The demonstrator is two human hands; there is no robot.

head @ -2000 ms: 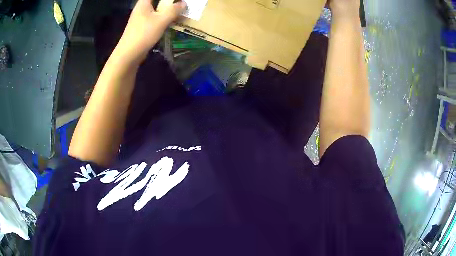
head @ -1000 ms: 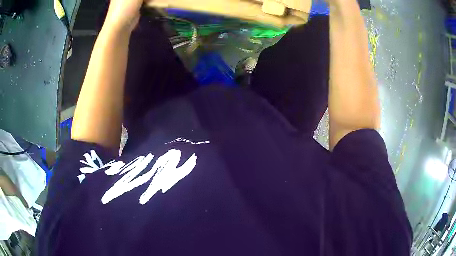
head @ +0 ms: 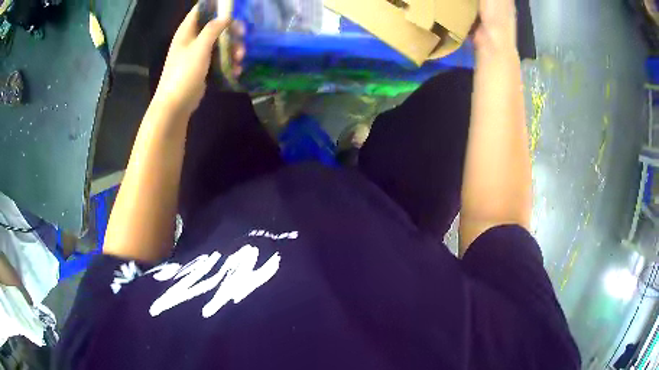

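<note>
The tan cardboard box (head: pixel 405 29) is at the top edge, tilted and partly out of frame, its slotted flap towards me. My right hand (head: pixel 495 27) grips its right end; the fingertips are partly hidden. My left hand (head: pixel 202 47) is closed round a narrow upright edge at the left, which looks like the box's side wall; blur makes this unsure. The blue bin (head: pixel 311 54) shows under and left of the flap, with a blurred green band below it. A pale, shiny patch lies above the blue. The box's inside is hidden.
A dark green-grey bench (head: pixel 54 115) is at the left with a yellow-tipped tool (head: pixel 96 30) on it. White cloth (head: pixel 25 289) and part of another person's arm show at lower left. A blue object (head: pixel 307 137) lies between my knees. Metal racks stand at the far right.
The box has tilted and its broad labelled face has turned out of view. More of the blue bin now shows. Both hands dipped out at the top edge and are back in view.
</note>
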